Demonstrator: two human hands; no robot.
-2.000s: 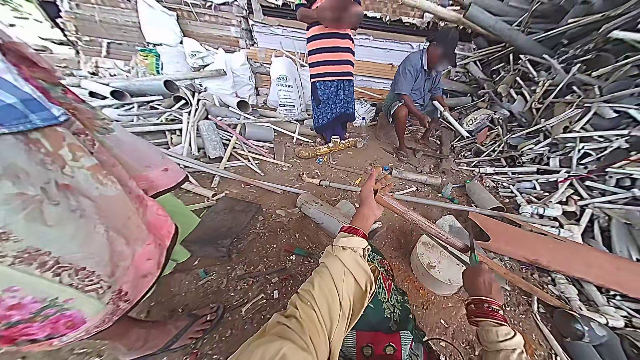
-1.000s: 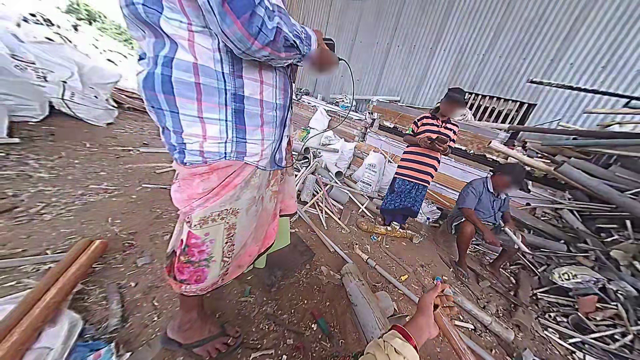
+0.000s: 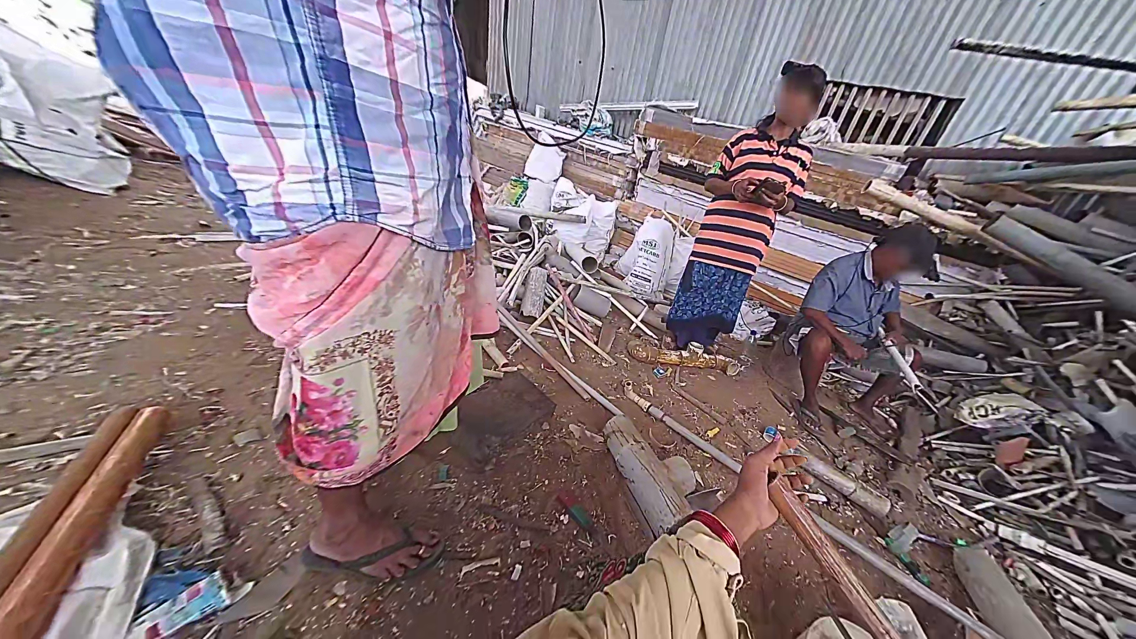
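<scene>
My left hand (image 3: 765, 484), with red bangles and a tan sleeve, is closed around the upper end of a long reddish-brown pipe (image 3: 834, 555). The pipe slopes down to the lower edge of the view. My right hand is out of view. A thin grey pipe (image 3: 710, 451) lies on the ground just past my left hand. Short of it rests a thick grey pipe piece (image 3: 645, 475). Part of a pale round object (image 3: 898, 617) shows below the brown pipe.
A person in a plaid shirt (image 3: 355, 124) stands close at left. Beyond are a standing person in stripes (image 3: 750, 200) and a seated person holding a white pipe (image 3: 905, 364). Pipe scrap (image 3: 1056, 524) is heaped at right; two brown pipes (image 3: 80, 506) lie at lower left.
The view has swung up and left since the first frame, where my right hand was at the brown pipe with a green-handled tool. My left hand stays on the pipe.
</scene>
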